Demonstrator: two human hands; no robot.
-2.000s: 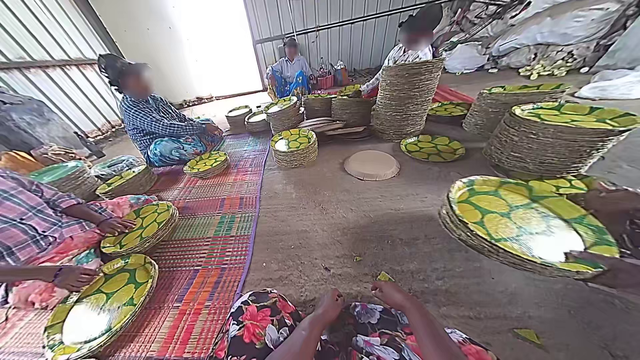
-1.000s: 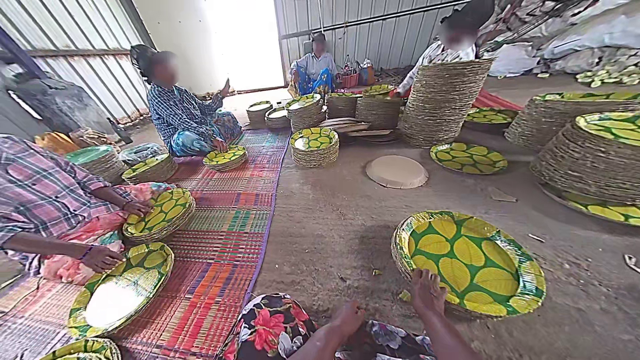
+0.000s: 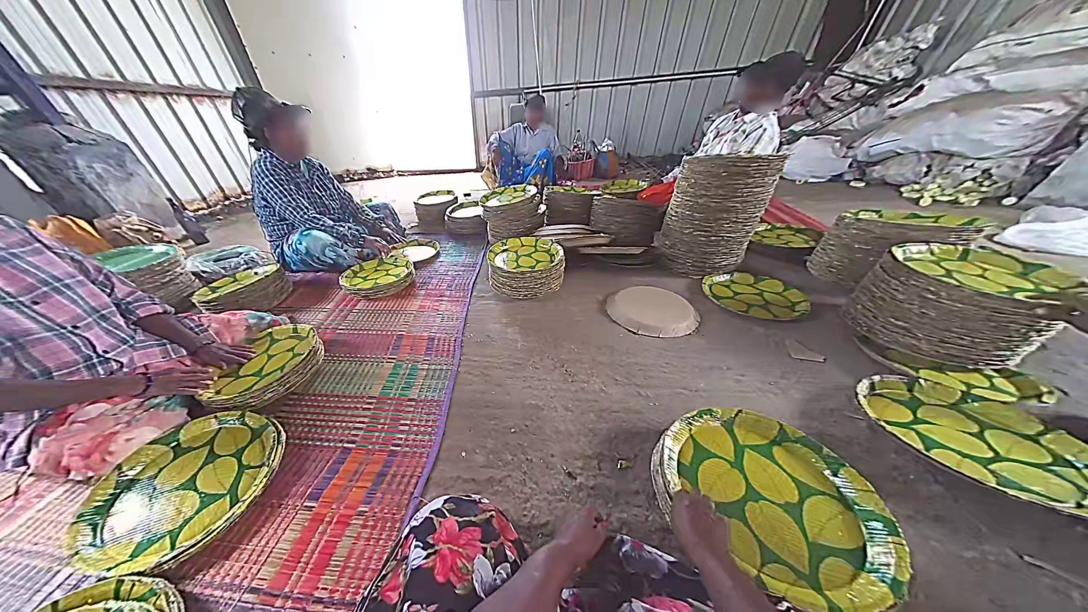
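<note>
My left hand [image 3: 583, 534] is held over the floral cloth [image 3: 459, 544] on my lap, its fingers curled; whether it holds anything small is unclear. My right hand [image 3: 699, 518] rests at the left edge of a stack of round plates with a green and yellow leaf pattern [image 3: 778, 510], its fingers on the top plate near the rim. This stack sits on the floor at my right knee. Beyond it, farther right, lies another leaf-patterned plate [image 3: 977, 433].
A person in a plaid shirt [image 3: 68, 314] touches a plate stack [image 3: 263, 365] on the woven mat [image 3: 357, 476]. Three people sit farther back. A plain brown plate [image 3: 653, 311] lies mid-floor; a tall plate stack [image 3: 718, 217] and a wide one [image 3: 952, 314] stand behind.
The plate stack, held by another person's hands at the right two seconds ago, is now on the floor beside me. My right hand has moved from my lap onto it.
</note>
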